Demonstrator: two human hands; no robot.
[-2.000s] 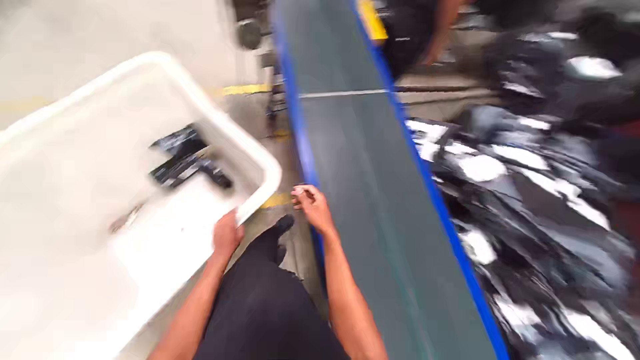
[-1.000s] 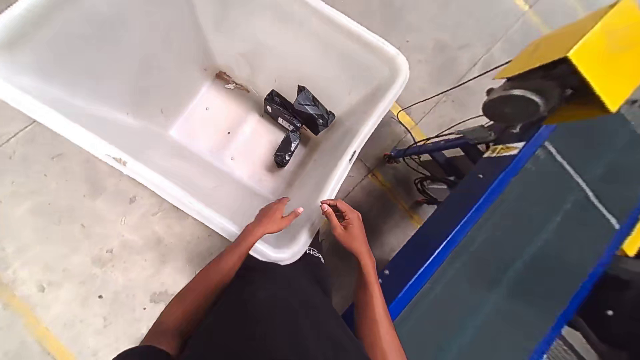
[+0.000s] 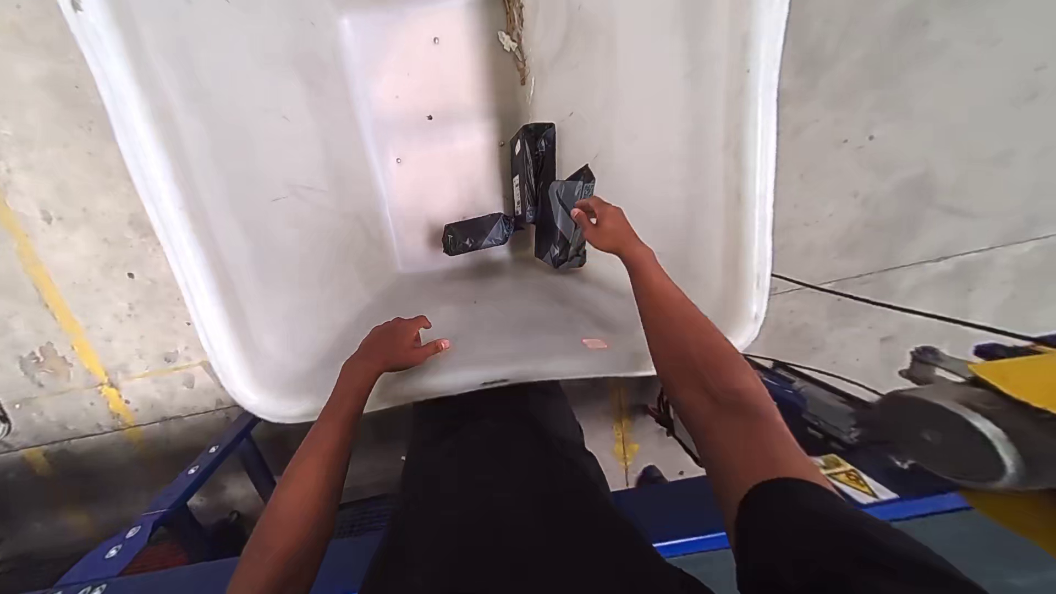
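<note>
Inside a large white plastic bin (image 3: 280, 404), three black plastic-wrapped packages lie near one another. My right hand (image 3: 606, 227) is at the rightmost package (image 3: 561, 239), its thumb and fingertips pinched on the wrapping. A taller package (image 3: 532, 169) bearing a label stands just left of it, touching it. The smallest package (image 3: 477, 234) lies further left on the bin floor. Over the near wall of the bin is my left hand (image 3: 400, 345), holding nothing, its thumb apart from the curled fingers.
Brown debris (image 3: 516, 37) lies in the bin's far part. At the lower right are a motor (image 3: 945, 433), black cables and a yellow guard (image 3: 1023, 379). A blue frame (image 3: 165, 511) runs behind the bin's near edge, by my legs. Concrete floor (image 3: 907, 148) surrounds the bin.
The view has swung strongly from the conveyor to the bin. My right hand has moved from beside the bin's rim down to a package inside; my left hand has left the near rim.
</note>
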